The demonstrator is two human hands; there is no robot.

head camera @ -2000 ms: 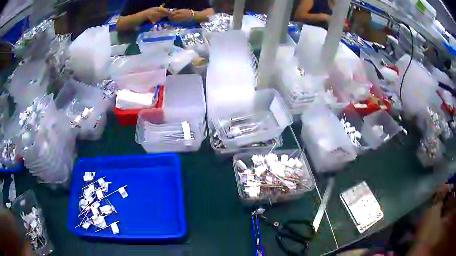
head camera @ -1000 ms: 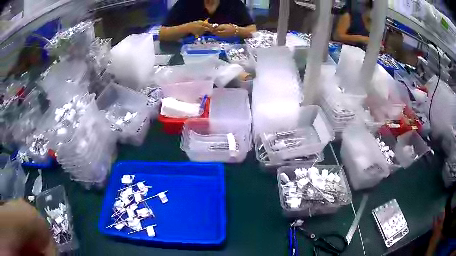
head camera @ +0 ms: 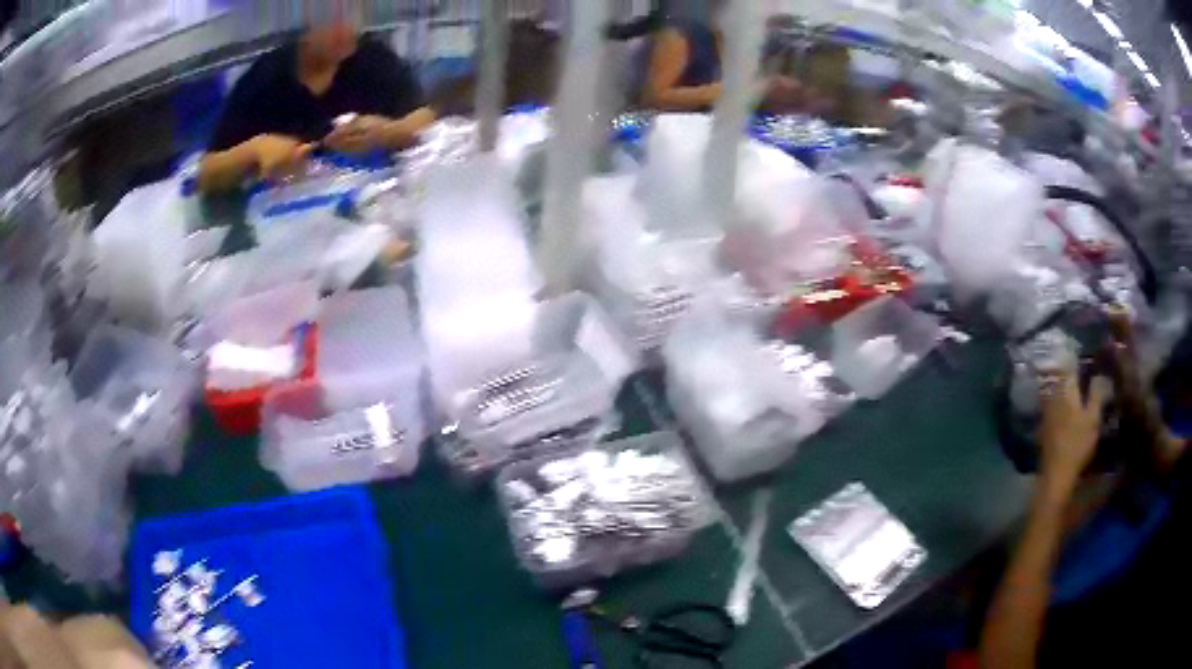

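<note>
A blurred, skin-toned shape like part of a hand [head camera: 68,643] is cut off at the lower left corner. It may be my left hand, but its hold cannot be told. My right hand is out of the picture. The blue tray [head camera: 364,575] is at the lower left, its bottom cut off. White-tabbed metal rods [head camera: 196,614] lie scattered in its left part. A clear box [head camera: 556,565] heaped with tabbed rods stands right of it. Below that box are a blue-handled tool [head camera: 579,636] and black-looped scissors [head camera: 686,634].
A pale strip [head camera: 748,562] and a pale rectangular device [head camera: 859,542] lie to the right. Clear containers [head camera: 477,288] and a red bin [head camera: 246,408] stand behind. Another person's forearm [head camera: 1039,562] reaches in at the right. People sit across the bench. The picture is blurred.
The view has swung right, so the bench things sit further left and the tray lower. The neighbour's arm and hand at the right now show clearly. The lower-left shape now looks more finger-like.
</note>
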